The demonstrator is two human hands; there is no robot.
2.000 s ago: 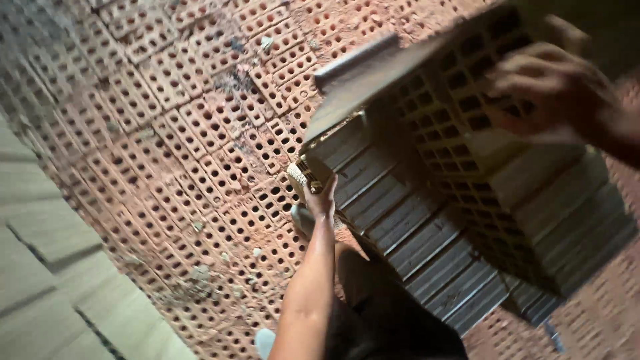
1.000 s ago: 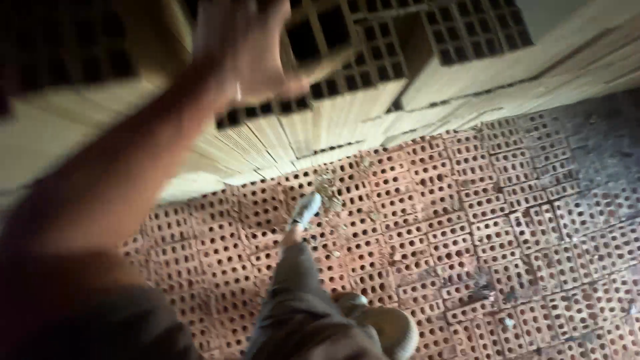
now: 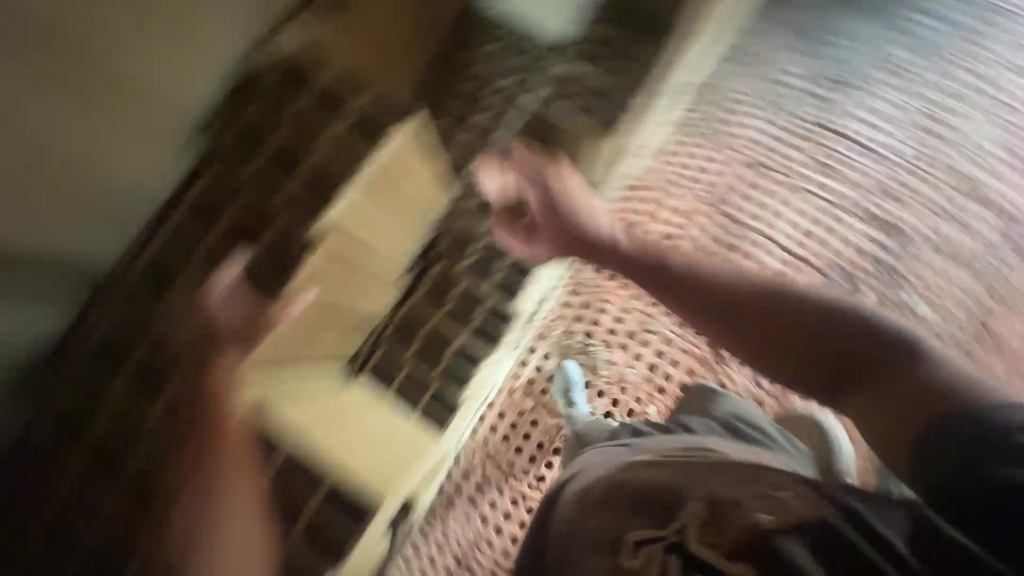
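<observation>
Stacked hollow clay blocks (image 3: 376,216) with dark cell openings fill the left and centre of the view, their smooth pale sides catching the light. My left hand (image 3: 248,300) is over the stack at the left, blurred, with thumb and fingers apart beside a pale block face. Nearer the stack's right edge is my right hand (image 3: 544,200), its fingers curled; blur hides whether anything is between them. Both forearms reach in from the bottom and right.
Perforated reddish bricks (image 3: 528,432) pave the floor to the right of the stack. A light-coloured shoe (image 3: 572,388) stands close to the stack's edge, and another shoe (image 3: 832,440) is farther right. A pale wall-like surface (image 3: 104,120) is at the upper left.
The view has swung strongly. Both hands are now over the stack, while one second ago only one hand showed at its top. The dark ribbed block side seen two seconds ago is out of view.
</observation>
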